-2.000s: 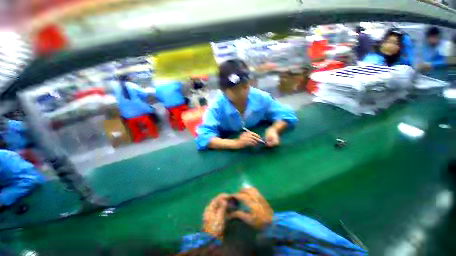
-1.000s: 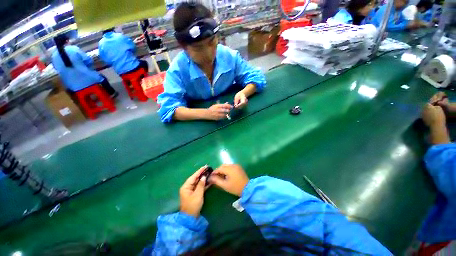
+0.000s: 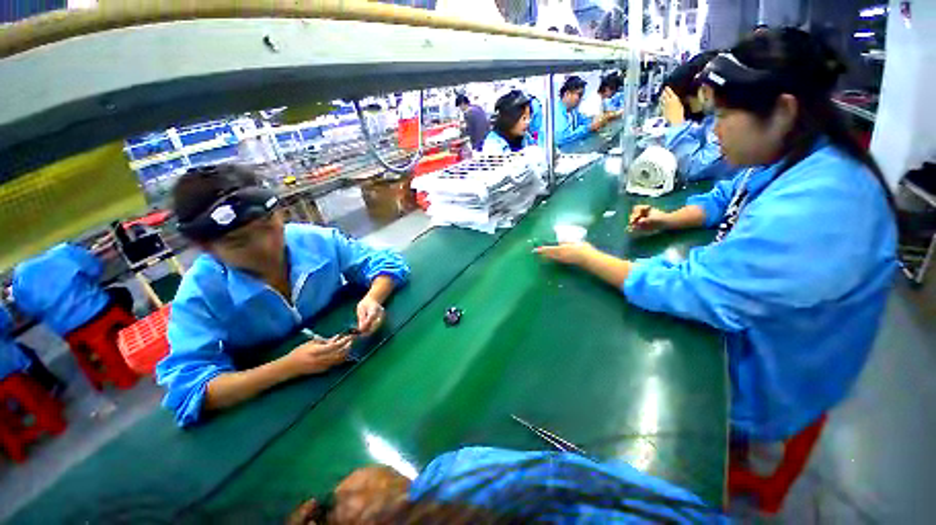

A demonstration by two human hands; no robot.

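Observation:
My right hand point(image 3: 372, 498) shows at the bottom edge, partly cut off, with its blue sleeve running to the right. My left hand point(image 3: 308, 513) is only a small dark patch at the bottom edge, mostly out of the picture. What the hands hold cannot be seen. A dark round unit point(image 3: 453, 317) lies on the green surface point(image 3: 482, 374) ahead of my hands. Thin silver tweezers point(image 3: 549, 435) lie just above my right sleeve.
A worker point(image 3: 269, 297) sits opposite, holding a small dark part and a thin tool. Another worker point(image 3: 790, 267) sits at the right, one hand held out over the surface. A white stack point(image 3: 482, 190) and a white round device point(image 3: 652, 170) stand farther along. A shelf point(image 3: 308, 62) crosses overhead.
The view has swung to the right, bringing the right-hand worker fully in. My hands have dropped to the bottom edge, and the dark part seen in them is now hidden.

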